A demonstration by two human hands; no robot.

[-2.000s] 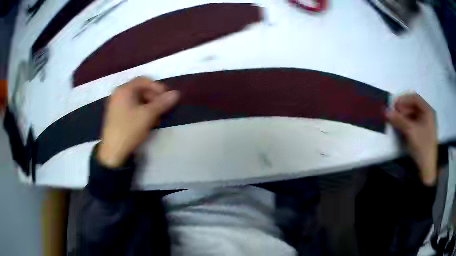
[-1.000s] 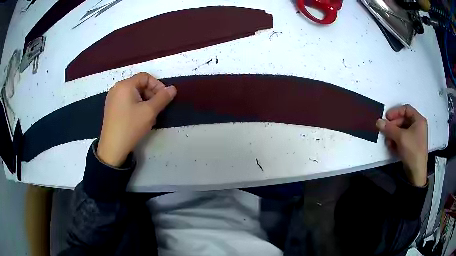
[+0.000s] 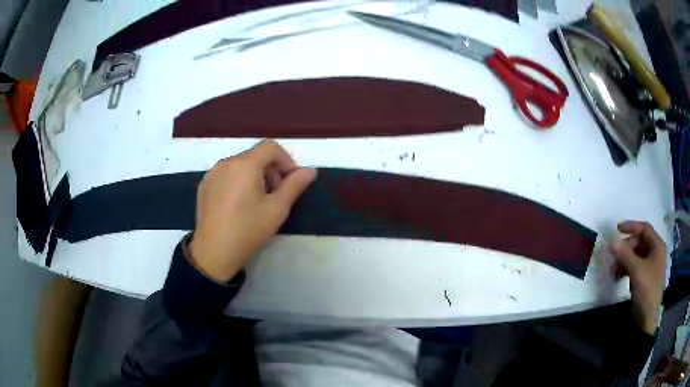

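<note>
A maroon curved piece (image 3: 454, 215) lies on a longer dark interlining strip (image 3: 136, 202), which shows beyond its left end and as a narrow border. My left hand (image 3: 246, 208) is over the strip's middle, thumb and forefinger pinched at the maroon piece's left end; its fingers hide that tip. My right hand (image 3: 641, 261) is just off the strip's right end, not touching it, fingers loosely curled and apart, nothing seen in them. A second maroon piece (image 3: 325, 109) lies flat behind the strip.
Red-handled shears (image 3: 529, 89) lie at the back right, blades pointing left. A steam iron (image 3: 609, 87) rests at the right edge. A metal gauge (image 3: 113, 74) is back left, near pale scraps (image 3: 57, 113). More maroon fabric (image 3: 189, 24) and thin grey strips lie at the back.
The view has shifted, showing more of the table's back, the full shears and iron. My right hand has come off the strip's right end. My left hand stays pinched at the maroon piece's left end.
</note>
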